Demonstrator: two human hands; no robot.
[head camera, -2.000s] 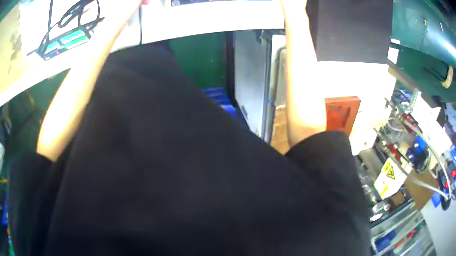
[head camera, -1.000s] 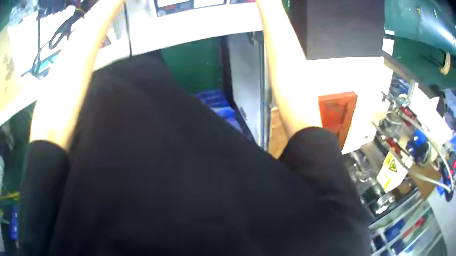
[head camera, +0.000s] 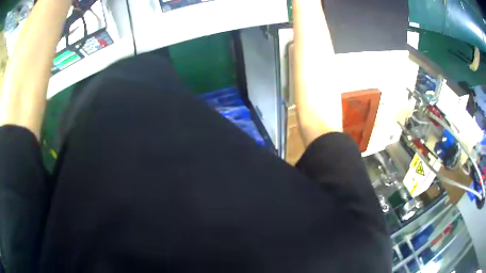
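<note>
Both my forearms reach up past the top edge of the picture, and neither hand shows. At the top left, partly behind my left forearm, a digital counting scale (head camera: 101, 43) shows its front panel with a green-lit display. Dark cords (head camera: 80, 21) lie over the scale. The front panel of a second scale (head camera: 184, 4) shows at the top edge, cut off. What my hands hold or touch is out of view.
A red-brown fixture pad (head camera: 359, 114) lies on a cream-white machine top (head camera: 391, 85), right of my right forearm. A black box-like block (head camera: 367, 26) stands behind it. Tubes and metal parts (head camera: 421, 133) crowd the far right. Blue material (head camera: 234, 114) lies under the bench (head camera: 213, 21).
My left forearm has moved left, uncovering more of the scale's front panel. My right forearm first shifted left, then slightly back right. The view has shifted slightly.
</note>
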